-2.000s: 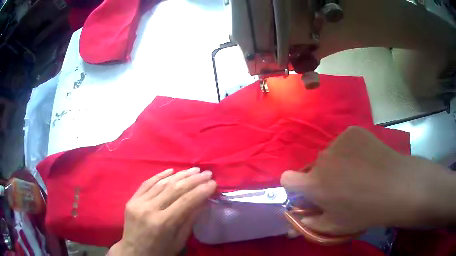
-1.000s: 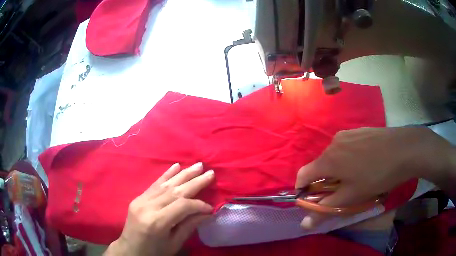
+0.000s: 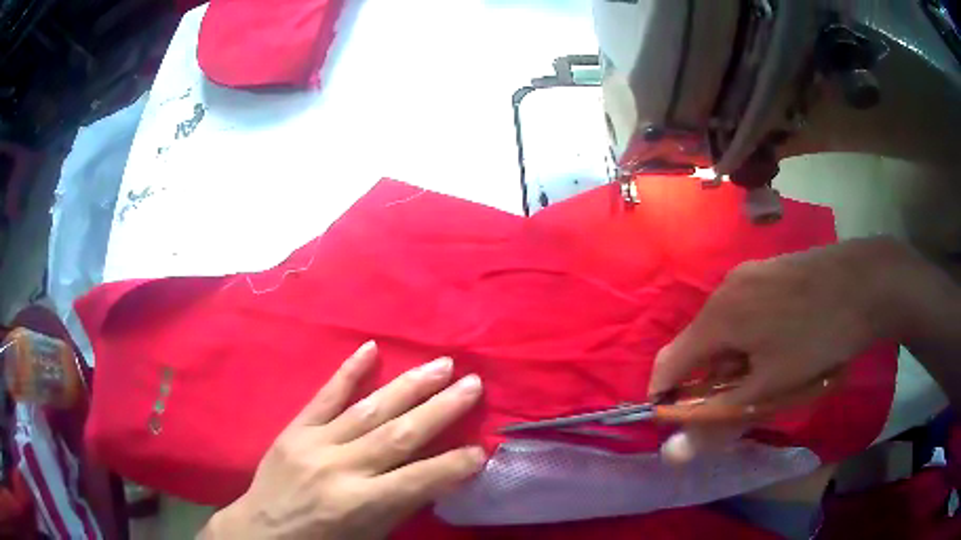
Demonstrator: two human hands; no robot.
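A large red fabric panel (image 3: 422,285) lies across the table and under the machine's needle area. A pale mesh piece (image 3: 601,483) with tiny holes shows at its near edge. My left hand (image 3: 364,454) lies flat on the red cloth, fingers spread, beside the mesh's left end. My right hand (image 3: 769,338) holds orange-handled scissors (image 3: 590,419). The blades point left along the line where red cloth meets mesh and look nearly closed. The fingers partly hide the handles.
The sewing machine head (image 3: 695,84) stands at the upper right, with its presser foot (image 3: 629,190) at the red cloth. Rounded red pieces (image 3: 263,42) lie at the upper left of the white table (image 3: 422,95). A pale plastic bag (image 3: 79,211) hangs at the left.
The view has shifted, so the machine sits further right. The scissors, flat with a wide blade face two seconds ago, now show thin blades. My left hand's fingers have spread on the cloth.
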